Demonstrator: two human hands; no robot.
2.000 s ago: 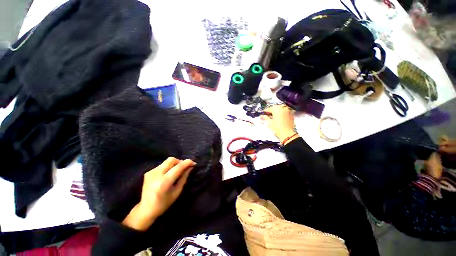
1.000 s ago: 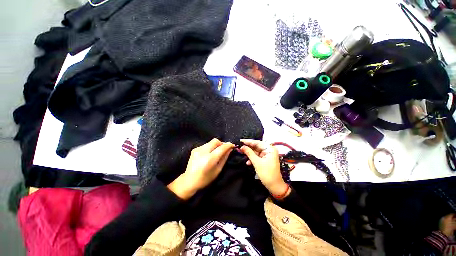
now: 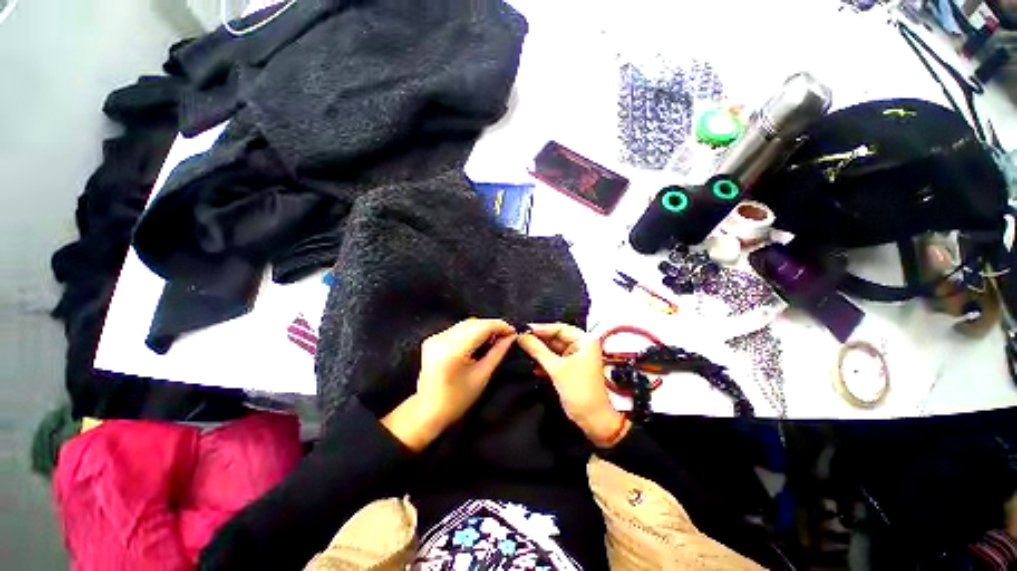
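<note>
A dark grey-black nubby jacket lies over the table edge and my lap. My left hand and my right hand meet fingertip to fingertip at its right part. Both hands pinch something tiny and dark between thumb and index finger; it is too small to tell what it is. Whether a needle or thread is there cannot be seen. Small dark round pieces lie loose on the table beyond my right hand, beside the thread snips.
Red-handled scissors with black wrapping lie right of my right hand. Beyond are two thread cones, a phone, a metal flask, a black bag and a tape roll. More dark cloth lies at back left.
My right hand has come back from the small pieces on the table and now meets my left hand at the jacket. Over the last second both hands stay together, with the fingertips slightly shifted.
</note>
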